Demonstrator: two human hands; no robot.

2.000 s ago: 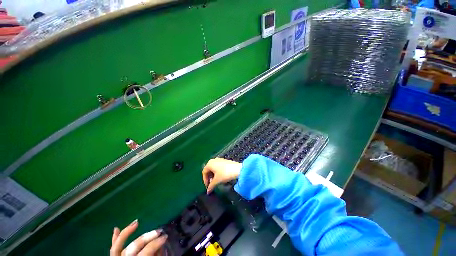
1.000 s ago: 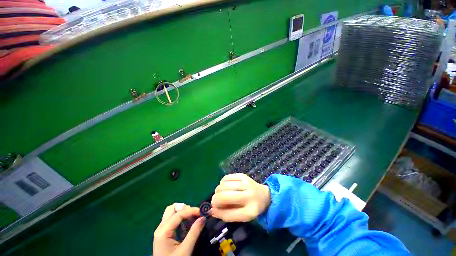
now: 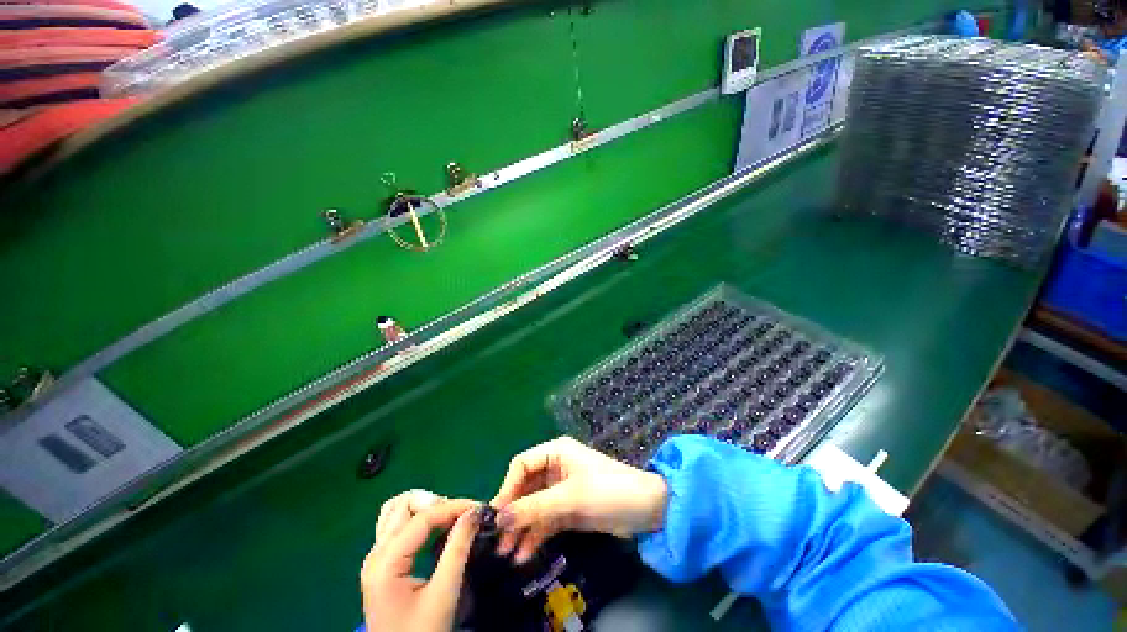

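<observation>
My left hand [image 3: 414, 556] and my right hand [image 3: 575, 494] meet at the lower centre. Between their fingertips is a small black round part [image 3: 486, 519], mostly covered by the fingers. Just below my hands lies the dark fixture with a yellow and silver clamp piece [image 3: 564, 605]; my hands hide much of the fixture. The clear blister tray [image 3: 729, 370] with rows of dark round parts lies beyond my right hand. My right forearm is in a blue sleeve.
A small dark part [image 3: 375, 461] lies on the green bench left of my hands. Stacked clear trays [image 3: 964, 142] stand at the far right. A white card [image 3: 853, 475] lies by the tray's near edge. A green upright panel [image 3: 531, 222] with clips runs behind. A blue bin [image 3: 1094, 278] stands at right.
Since two seconds ago, my right hand has come from the tray edge to my left hand. Since one second ago, my fingers have closed more over the black part. The loose dark part now lies further left.
</observation>
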